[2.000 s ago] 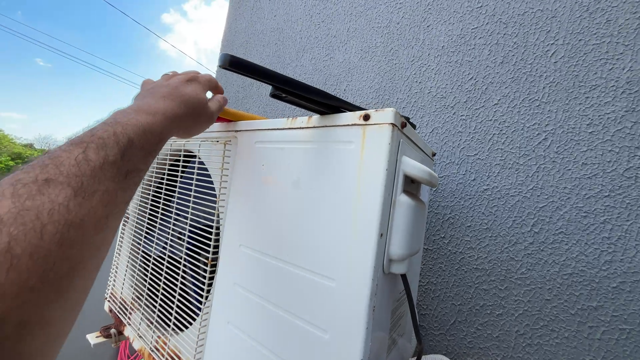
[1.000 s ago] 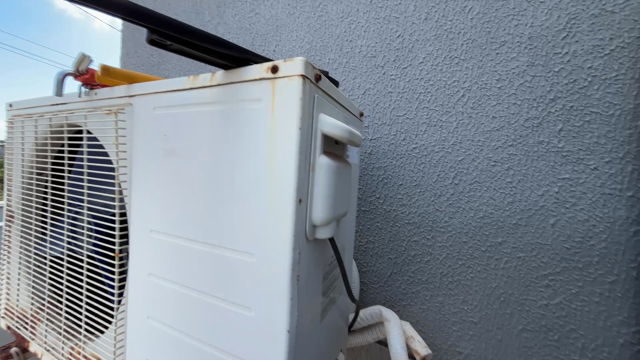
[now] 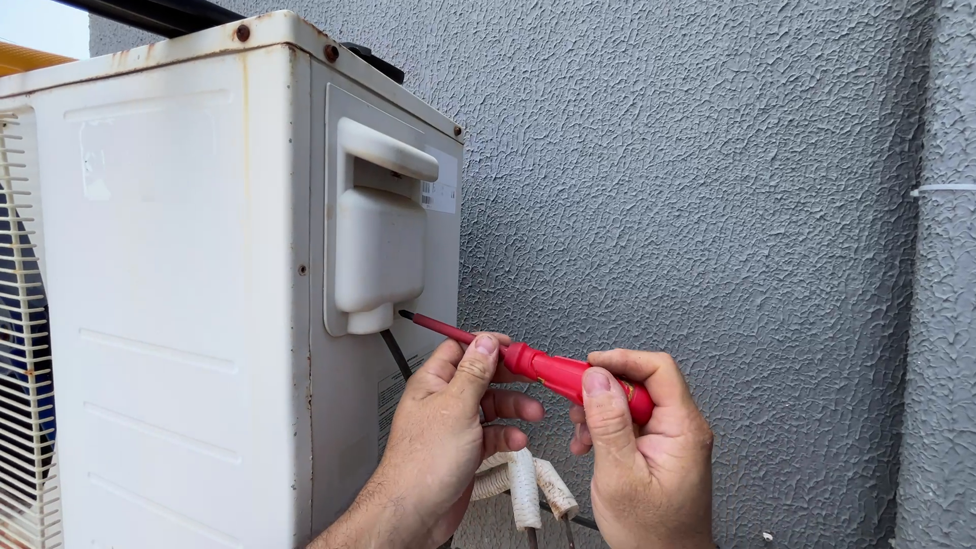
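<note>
A red insulated screwdriver (image 3: 560,374) lies across both hands, tilted with its dark tip up and to the left. My left hand (image 3: 446,427) pinches the shaft between thumb and fingers. Around the handle's rear end closes my right hand (image 3: 648,442). The tip is at the lower right edge of the white plastic terminal cover (image 3: 380,248); whether it touches cannot be told. That cover sits on the side of a white air conditioner outdoor unit (image 3: 171,267), and a dark cable (image 3: 396,355) comes out beneath it.
Rusty screws (image 3: 331,52) line the unit's top edge. A black bar (image 3: 164,15) and a yellow object (image 3: 34,58) rest on top. The fan grille (image 3: 23,343) is at the left. Insulated pipes (image 3: 524,488) hang below, before the textured grey wall (image 3: 686,191).
Both hands have come into view with the red screwdriver; one second ago no hand showed. The view has moved toward the unit's side. Two seconds ago a hand was at the unit's top.
</note>
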